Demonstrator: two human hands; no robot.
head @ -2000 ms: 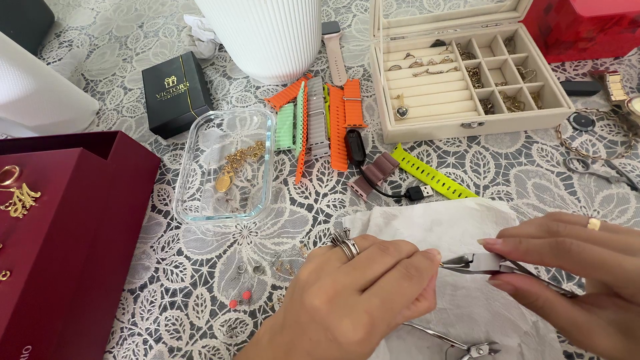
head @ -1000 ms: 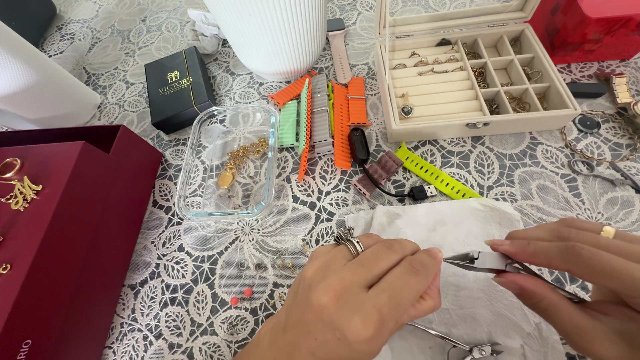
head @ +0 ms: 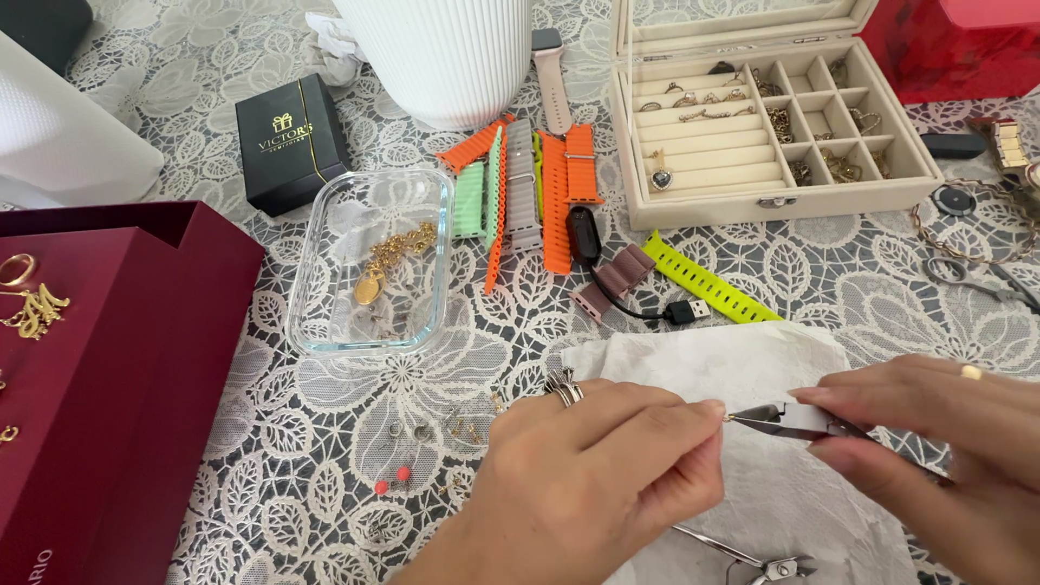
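My left hand (head: 601, 463) pinches a tiny gold-coloured piece (head: 728, 418) between thumb and forefinger; most of it is hidden. My right hand (head: 918, 439) holds small metal pliers (head: 792, 420), whose pointed jaws meet that piece at my left fingertips. Both hands are over a white paper towel (head: 780, 504), on which a second metal plier-like tool (head: 776, 566) lies, partly cut off by the lower edge. Left of my left hand, small earrings, two with coral-coloured balls (head: 404, 473), lie on the lace tablecloth (head: 325, 422).
A glass dish (head: 443, 268) holds a gold chain (head: 390, 258). Behind are a black gift box (head: 288, 146), watch straps (head: 556, 203), a USB cable (head: 621, 301) and a cream jewellery box (head: 699, 213). A dark red box (head: 187, 325) stands left, scissors (head: 967, 276) right.
The pliers and my right fingers have tilted slightly; their tip stays at my left fingertips. Otherwise the hands have hardly moved.
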